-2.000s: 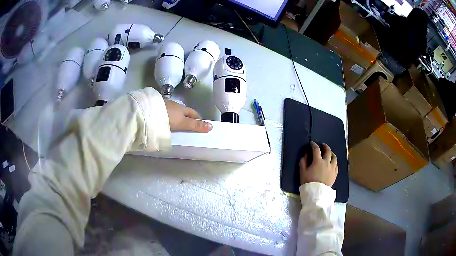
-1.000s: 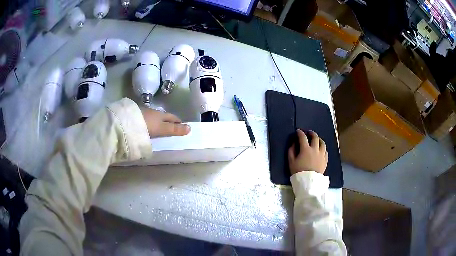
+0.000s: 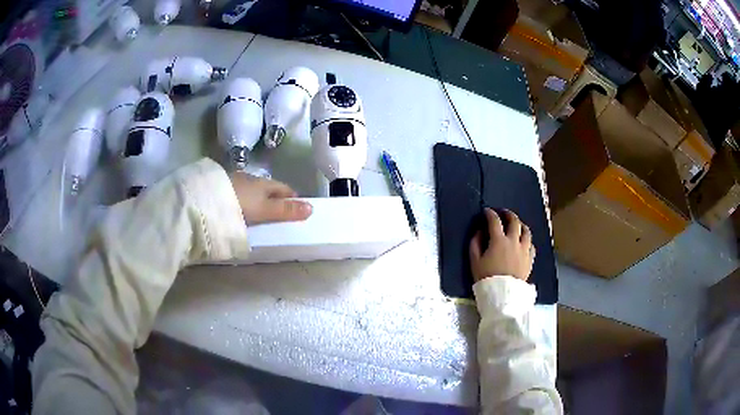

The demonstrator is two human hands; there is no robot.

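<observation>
A white test socket strip (image 3: 333,231) lies on the table in front of me. My left hand (image 3: 268,200) rests on its top, thumb pointing right; the fingers beyond it are partly hidden. A bulb camera (image 3: 339,139) stands upright in a black lamp socket (image 3: 343,187) near the strip's right end. Another bulb camera (image 3: 148,146) stands behind my left sleeve, its base mostly hidden. My right hand (image 3: 503,247) is closed over a dark computer mouse on the black mouse pad (image 3: 456,186); the hand hides most of the mouse.
Loose bulb cameras (image 3: 240,117) lie behind the strip, several with silver screw bases. A pen (image 3: 397,190) lies left of the mouse pad. A monitor (image 3: 381,10) stands at the back. Open cartons (image 3: 613,194) are on the floor at right. A fan (image 3: 15,77) is far left.
The view has shifted, so the table things sit further left than in the oldest frame. My left hand stays on the strip and my right hand stays on the mouse.
</observation>
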